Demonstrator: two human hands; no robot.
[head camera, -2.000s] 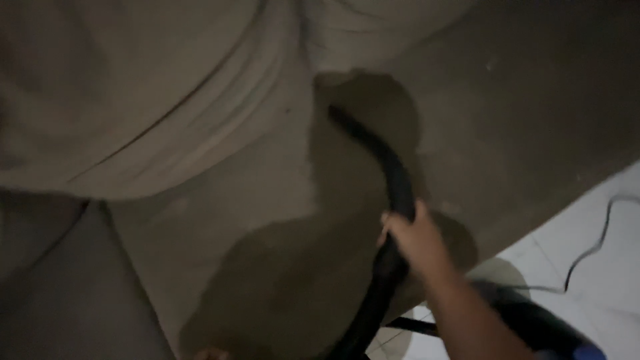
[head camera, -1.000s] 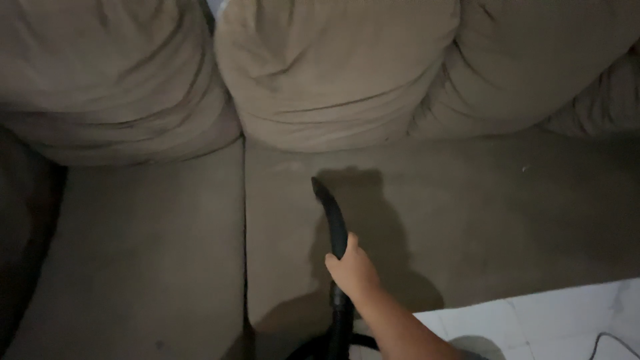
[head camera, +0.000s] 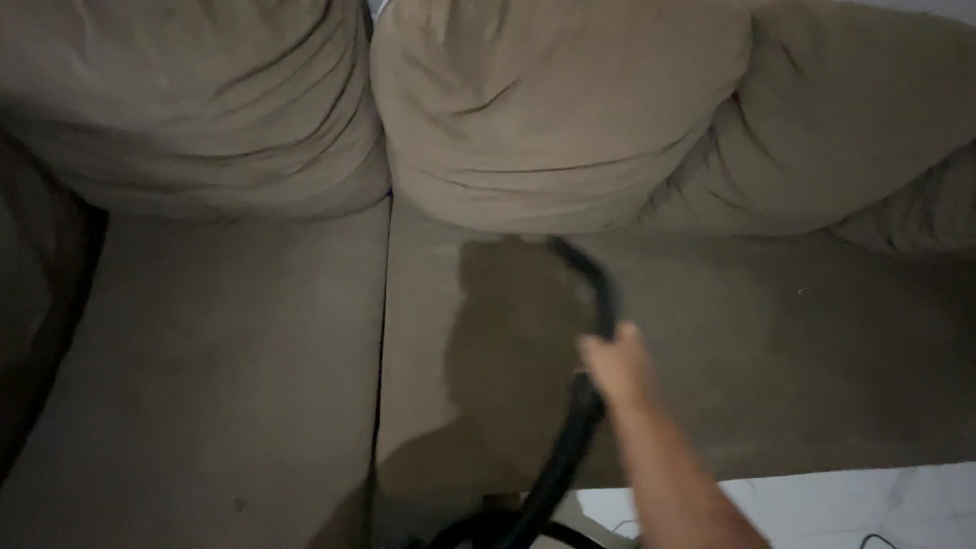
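Note:
My right hand (head camera: 619, 366) is wrapped around the black curved wand of a vacuum cleaner hose (head camera: 560, 457), right of the middle of the view. The wand's tip (head camera: 560, 245) reaches the back of the brown fabric seat cushion (head camera: 717, 366), close to the lower edge of a plump back cushion (head camera: 564, 114). Hand and wand are somewhat blurred. From the hand the hose runs down to the bottom edge, where a black loop crosses it. My left hand does not show.
Another seat cushion (head camera: 229, 343) lies left of a dark seam, with a back cushion (head camera: 229, 99) behind it. More cushions (head camera: 846, 130) lean at the right. White tiled floor (head camera: 839, 503) with a thin dark cable (head camera: 877, 538) shows at the lower right. A shadow falls on the seat.
Since one second ago, the wand has moved right along the seat and its tip is nearer the back cushion. My right hand has stayed on it. The view has shifted greatly since the earliest frame.

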